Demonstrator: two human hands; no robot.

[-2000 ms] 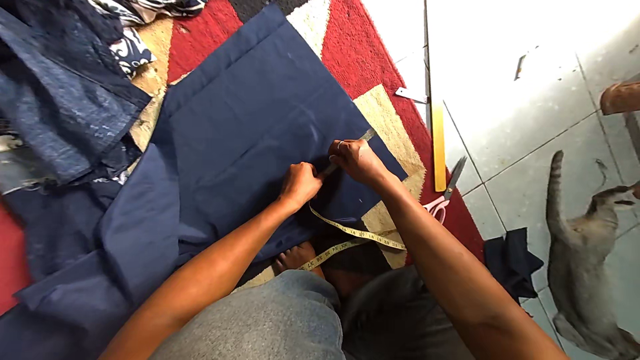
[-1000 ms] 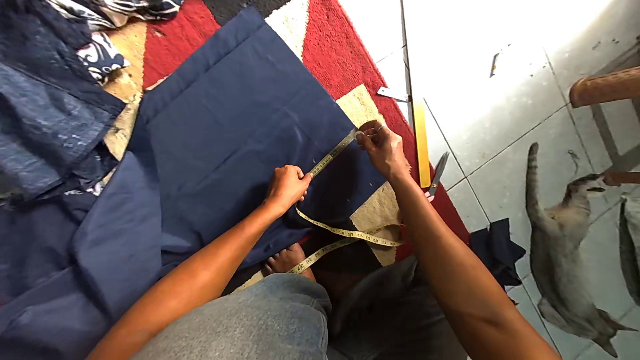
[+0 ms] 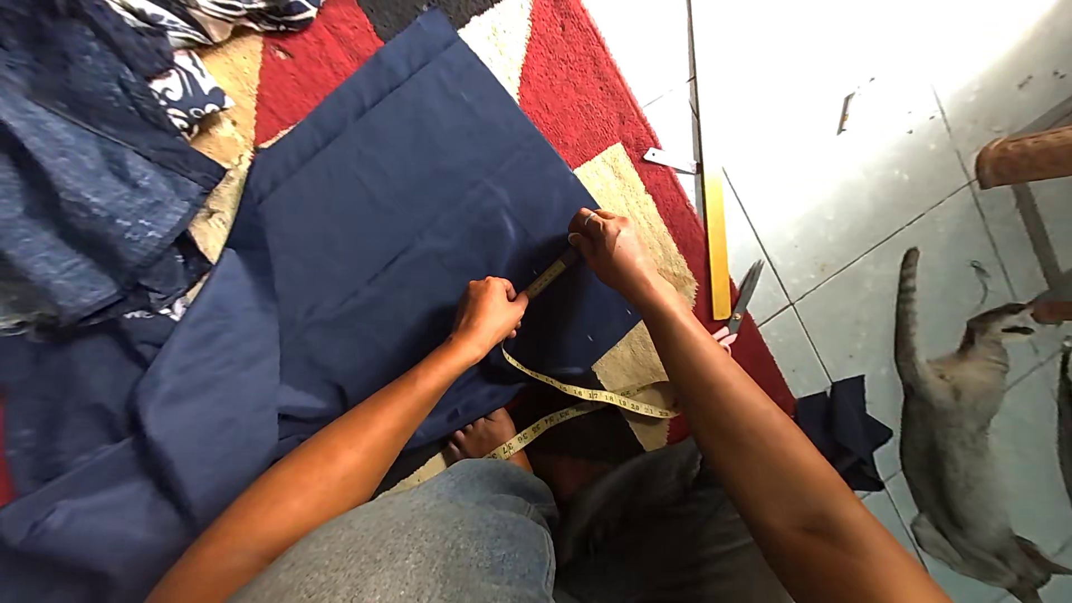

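Dark blue fabric (image 3: 377,201) lies folded across the rug before me. My left hand (image 3: 492,316) grips a yellow tape measure (image 3: 548,279) near the fabric's lower middle. The end of the tape is pinched in my right hand (image 3: 605,243), close to the fabric's right edge, and a short stretch of tape runs between both hands just over the cloth. From my left hand the rest of the tape loops down over the rug's edge, passes by my right forearm and curves back beside my bare foot (image 3: 486,435).
A patterned rug (image 3: 569,92) lies under the fabric. To its right are a yellow ruler (image 3: 716,251), scissors (image 3: 741,301), dark fabric scraps (image 3: 844,431) and a cat (image 3: 959,419) on the tiles. Crumpled denim (image 3: 75,184) lies at left; a wooden furniture leg (image 3: 1026,157) is at right.
My hands were close together two seconds ago, then moved apart with tape stretched between them. Since one second ago my right hand has come lower, beside the fabric's right edge.
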